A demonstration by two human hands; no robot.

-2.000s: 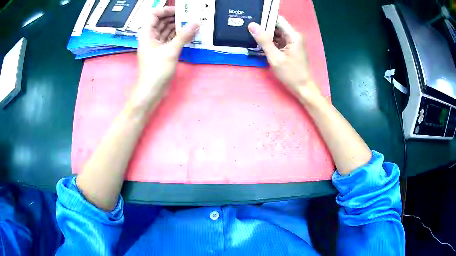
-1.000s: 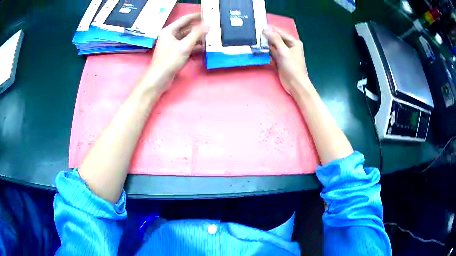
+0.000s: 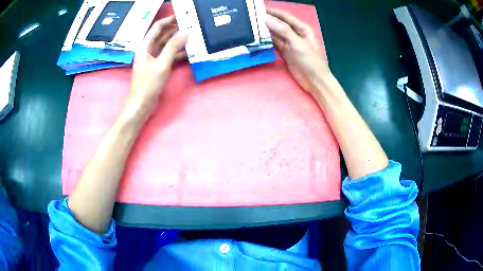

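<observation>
A white and blue printed carton [image 3: 225, 32] with a dark device picture is at the top middle of the view, tilted, its far end cut off by the top edge. My left hand [image 3: 159, 45] is at its left side and my right hand [image 3: 296, 45] is at its right side; together they hold it. Whether it is one carton or several is hard to tell. A stack of flat cartons [image 3: 108, 32] with blue edges lies to the left of my left hand, partly on the pink-red mat [image 3: 212, 143].
A digital bench scale [image 3: 450, 79] with a metal pan stands at the right, with a thin dark cord and white tag beside it. A white piece [image 3: 8, 84] lies at the far left edge. The bench top [image 3: 370, 106] is dark green.
Two seconds ago the held carton overlapped the stack's right side; it then stood upright and apart. It is now tilted and nearer to me, with both hands still at its sides.
</observation>
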